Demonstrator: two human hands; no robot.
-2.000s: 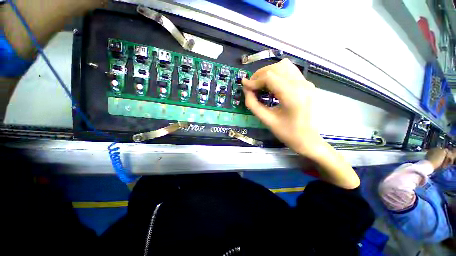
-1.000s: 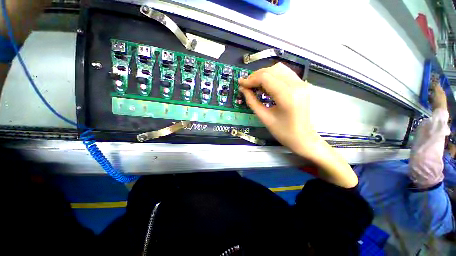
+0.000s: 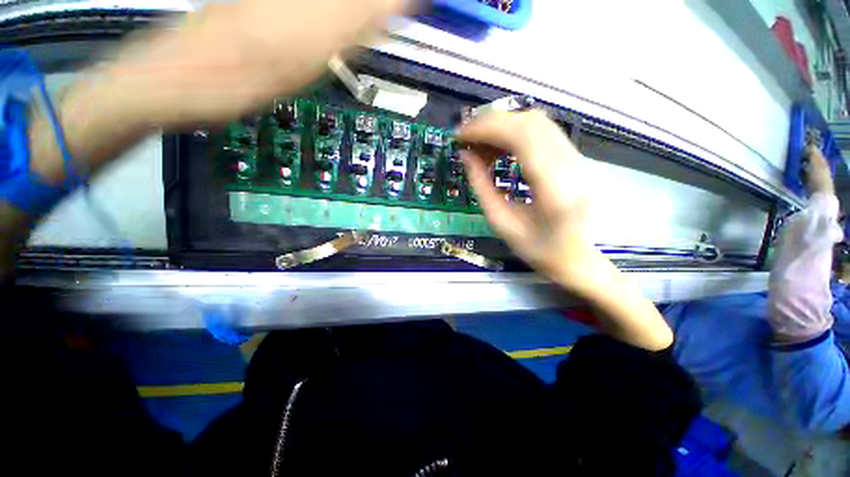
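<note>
A green PCB panel (image 3: 363,216) with several narrow boards side by side lies in a black pallet (image 3: 200,224) on the conveyor. My right hand (image 3: 527,177) is over the right part of the panel, thumb and index finger bent towards each other at the boards' upper ends; it is blurred, and no part shows between the fingertips. My left hand and forearm (image 3: 233,65) reach across the panel's upper left, strongly blurred; the fingers run out at the top edge near the blue parts bin (image 3: 508,17). A blue wrist strap (image 3: 17,130) is on the left wrist.
Silvery clips (image 3: 322,252) sit on the pallet. An aluminium rail (image 3: 373,296) runs along the near side. A white ledge lies beyond the far rail. At the right, another person's arm (image 3: 803,270) reaches to a second blue bin (image 3: 798,154).
My left arm has swung in from the upper left across the panel's top towards the bin. The pallet has shifted slightly right. The other person's arm has reached up to the second bin.
</note>
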